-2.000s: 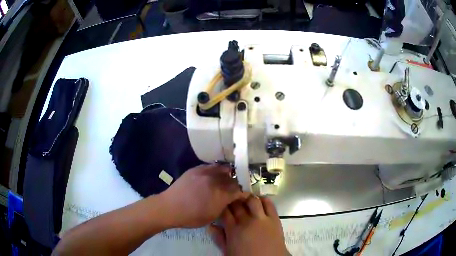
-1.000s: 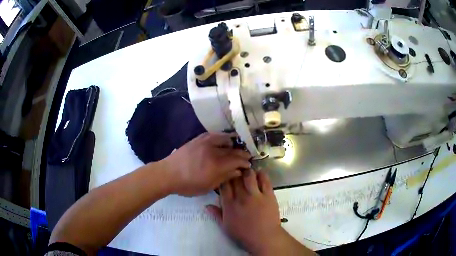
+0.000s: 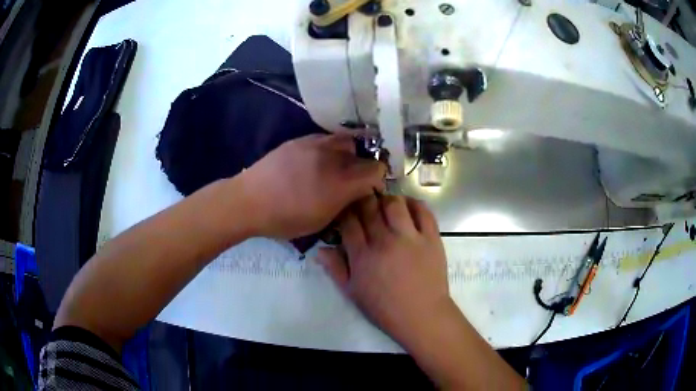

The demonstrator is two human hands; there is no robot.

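A dark pouch panel [image 3: 217, 126] with a raw fuzzy edge lies left of and under the sewing machine head [image 3: 328, 84]. A pale zip line runs along its upper side. My left hand [image 3: 301, 183] presses on the panel, its fingers close to the needle area. My right hand [image 3: 393, 252] is just in front, its fingertips pinching the cloth edge beside the left fingers. A small dark corner of cloth [image 3: 305, 243] shows between the hands. The hands hide the stitching point and most of the presser foot.
A folded dark pouch [image 3: 91, 95] with a zip line lies at left, above dark strips [image 3: 72, 214]. Thread snips [image 3: 584, 279] with an orange handle and a black hooked cord lie at right. The metal bed plate [image 3: 519, 183] is right of the needle. Blue-edged bins [image 3: 641, 355] are below.
The camera view has shifted, so the table front edge and bins now show. The panel's label is no longer visible, and a dark cloth corner has appeared between the hands. Both hands stay at the needle.
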